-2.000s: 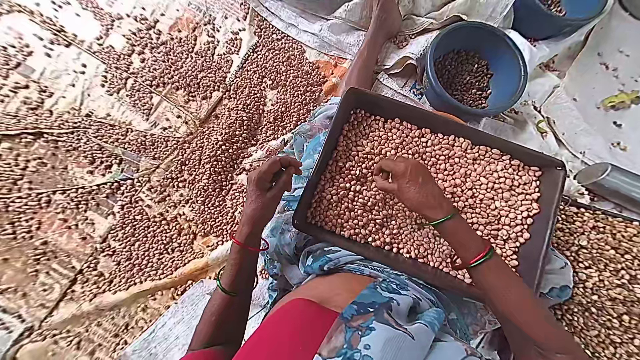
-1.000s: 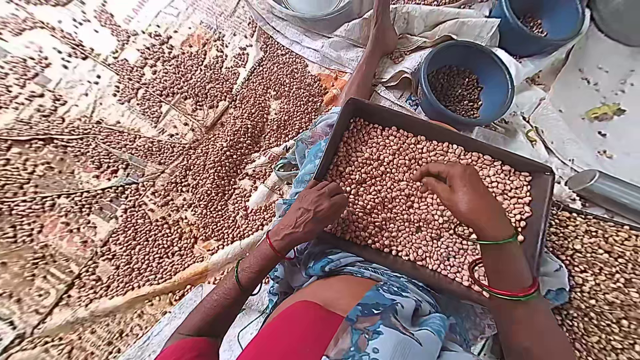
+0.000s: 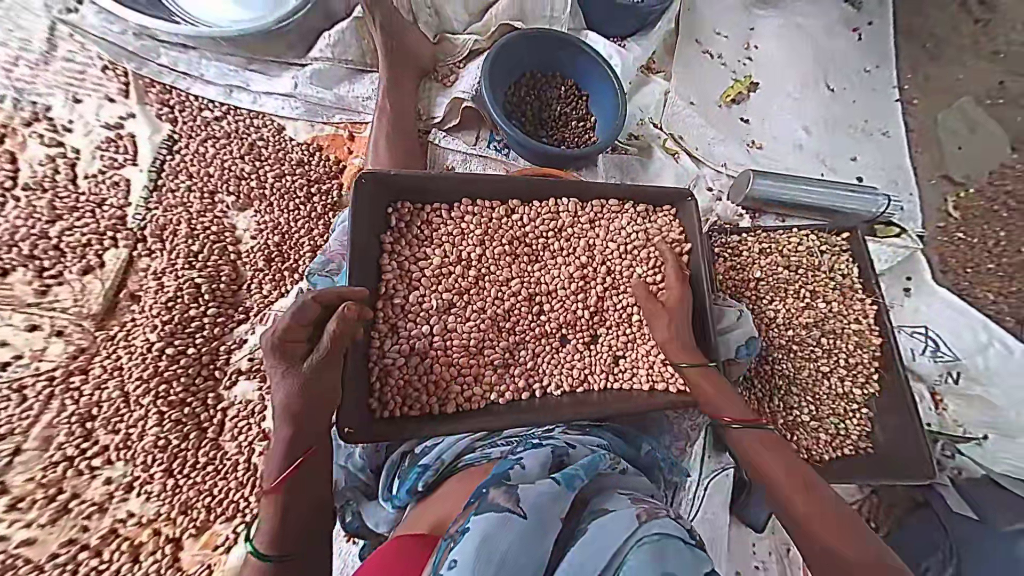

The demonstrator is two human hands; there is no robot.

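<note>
A dark rectangular tray (image 3: pixel 520 410) filled with pinkish-brown nuts or beans (image 3: pixel 512 296) rests across my lap. At its left rim is my left hand (image 3: pixel 316 340), thumb and fingers bent together on the edge. Inside the tray near the right wall, my right hand (image 3: pixel 668 308) lies on the nuts or beans with its fingers apart; nothing shows held in it. Bangles circle both wrists.
A second dark tray (image 3: pixel 896 448) of smaller, mixed pieces stands at right, below a metal cylinder (image 3: pixel 808 196). Ahead are a blue tub (image 3: pixel 492 96) of dark pieces, another blue tub (image 3: pixel 624 16) and a metal basin (image 3: pixel 296 16). Similar nuts or beans (image 3: pixel 200 320) cover the left ground.
My left hand, off the tray two seconds ago and then over its left side, is now at the left rim. My right hand has moved toward the tray's right side. The view has shifted.
</note>
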